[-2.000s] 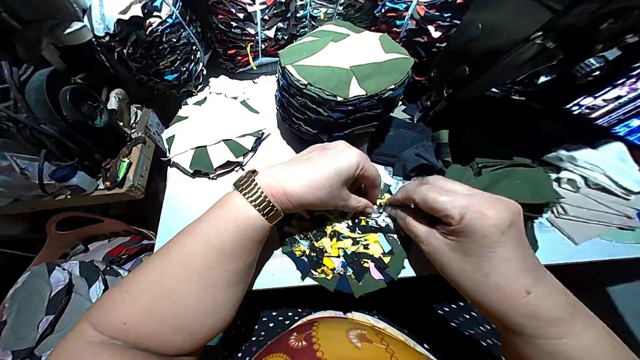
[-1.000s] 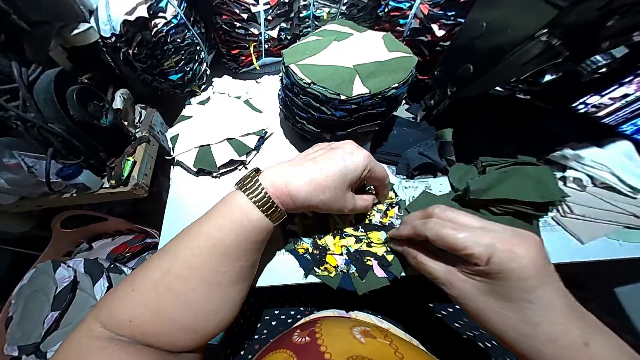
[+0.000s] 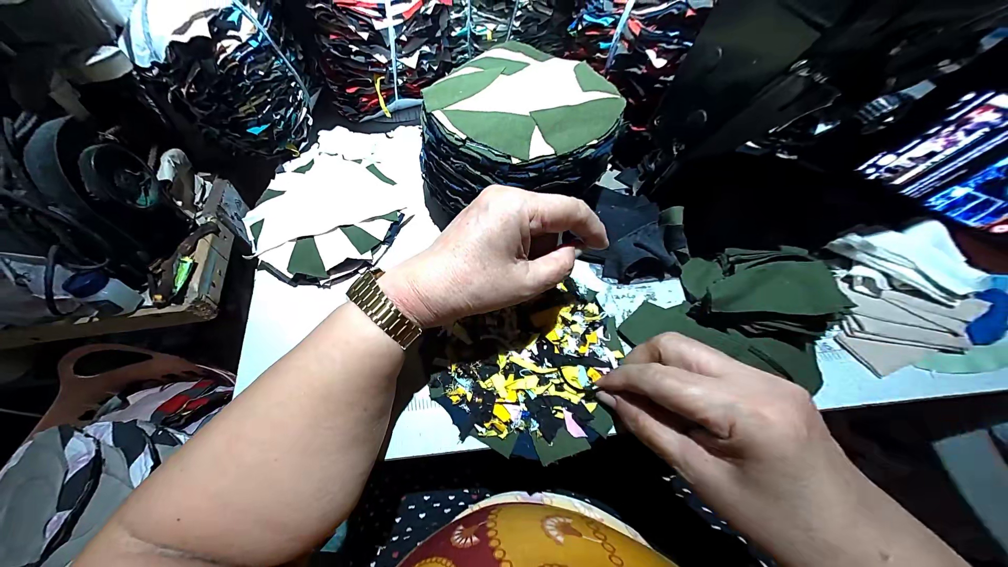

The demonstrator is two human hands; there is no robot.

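Observation:
A rough disc of dark green fabric pieces lies at the front edge of the white table, covered with small yellow, black and pink fabric scraps (image 3: 524,386). My left hand (image 3: 512,252), with a gold-coloured watch on the wrist, is raised over the disc's far side, thumb and fingers curled toward each other; whether a scrap is between them I cannot tell. At the disc's right edge, the thumb and forefinger of my right hand (image 3: 709,402) are pinched together, touching the scraps or the rim. Green fabric pieces (image 3: 772,287) are stacked just beyond my right hand.
A tall round stack topped with green and white fabric (image 3: 528,102) stands behind my left hand. A flatter green and white stack (image 3: 323,220) lies left. Beige pieces (image 3: 906,315) are at right. A wooden box (image 3: 209,260) and a handled basket (image 3: 67,378) flank the left side.
My left hand has lifted off the scraps and moved toward the tall stack. My right hand has moved a little down the disc's right edge, away from my left hand.

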